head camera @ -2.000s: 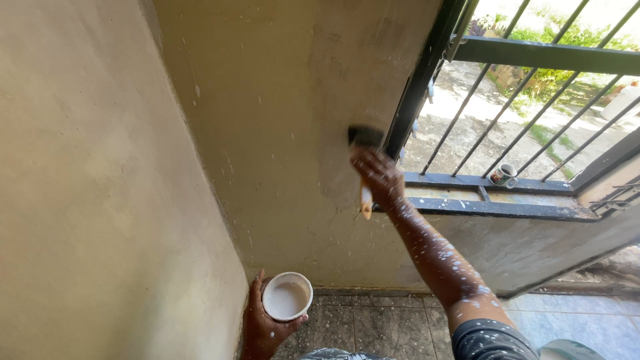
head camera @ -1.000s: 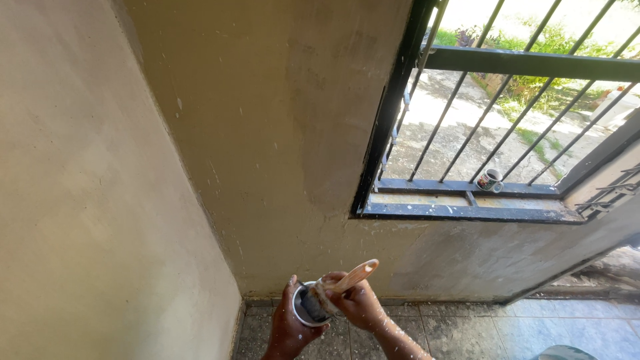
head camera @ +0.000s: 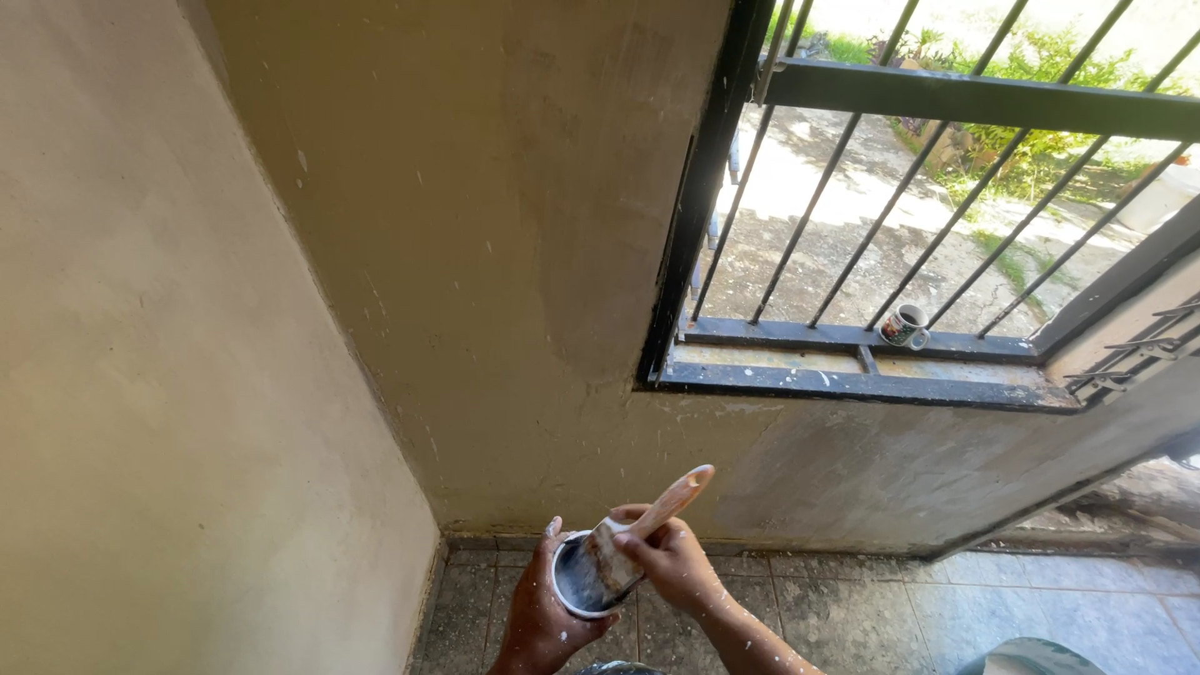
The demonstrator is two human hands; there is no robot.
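Note:
Low in the view, my left hand [head camera: 548,605] is wrapped around a small white-rimmed tub [head camera: 574,579] with whitish liquid in it. My right hand [head camera: 673,561] grips a paintbrush [head camera: 670,502] near the base of its pale wooden handle. The brush tilts down to the left, its head at the mouth of the tub and its bristle tips inside. The handle end points up and to the right. White specks cover my right forearm and parts of both hands. Beyond them stands a brownish wall [head camera: 450,281] with a darker patch beside the window frame.
A black metal window frame [head camera: 844,382] with bars stands at the upper right. A patterned mug [head camera: 905,326] sits on its lower rail. A lighter wall [head camera: 187,375] rises at the left. Below are floor tiles [head camera: 844,609], with part of a rounded container [head camera: 1031,656] at the bottom right.
My right hand has come down from the wall beside the window to the tub, bringing the brush. My left hand still holds the tub.

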